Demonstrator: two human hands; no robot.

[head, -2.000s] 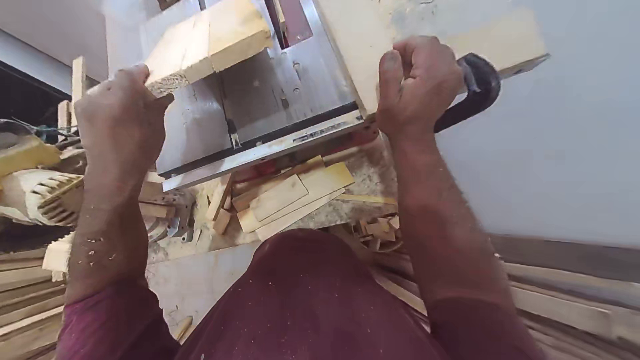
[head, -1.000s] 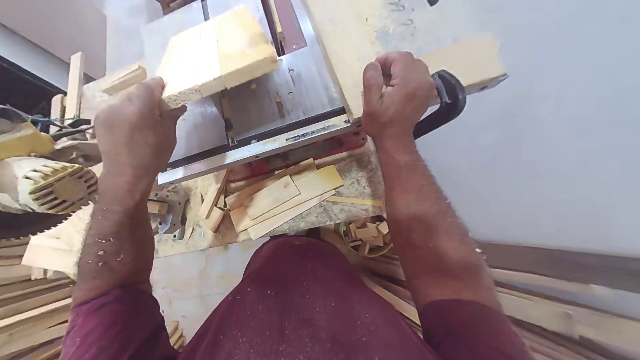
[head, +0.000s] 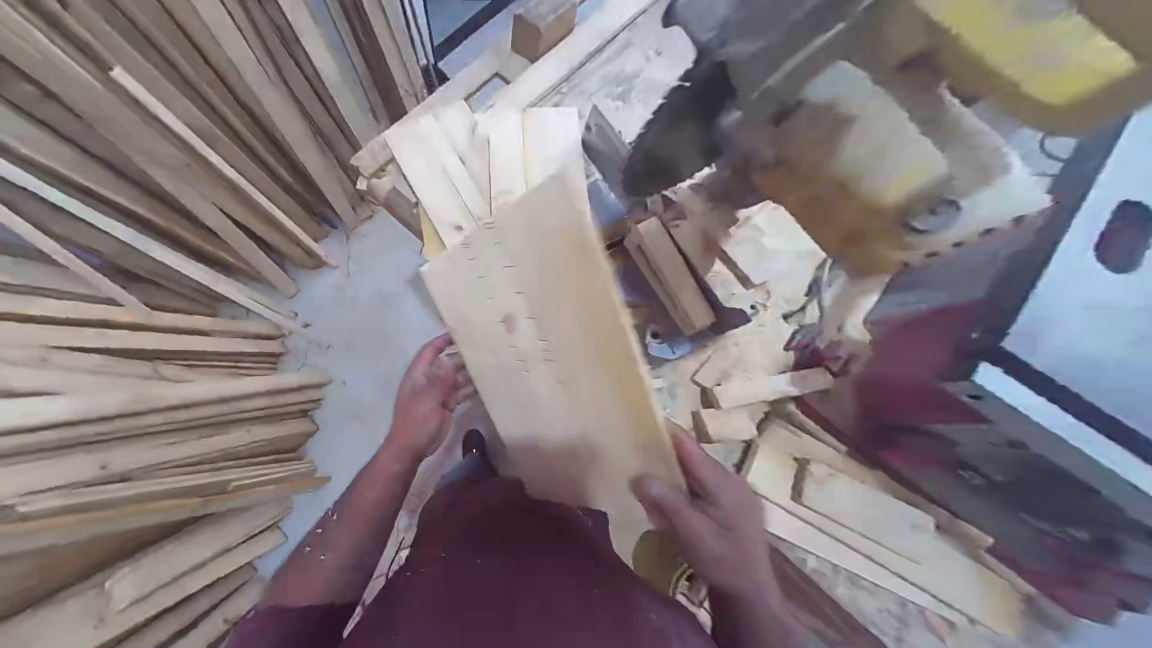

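Observation:
A wide, flat wooden board [head: 558, 342] with rows of short dark pencil marks slants up in front of my body. My right hand [head: 711, 513] grips its lower right edge, thumb on the face. Beside its left edge is my left hand [head: 432, 396], palm toward the board and fingers spread; its fingertips reach the edge, and whether they bear any weight I cannot tell. Beyond the board's far end lie several narrow light wood strips [head: 441, 171], which the board partly overlaps.
Many long planks [head: 144, 387] fan out on the left. At the upper right is a blurred power saw [head: 810, 117] with a toothed edge. Offcuts [head: 670, 274] lie right of the board, with more wood pieces [head: 864, 504] at the lower right. A maroon machine body [head: 918, 360] stands at the right.
The view has swung far to the left, away from the metal machine table. My right hand has left the clamped board there and now holds a wide board; my left hand no longer grips the wood.

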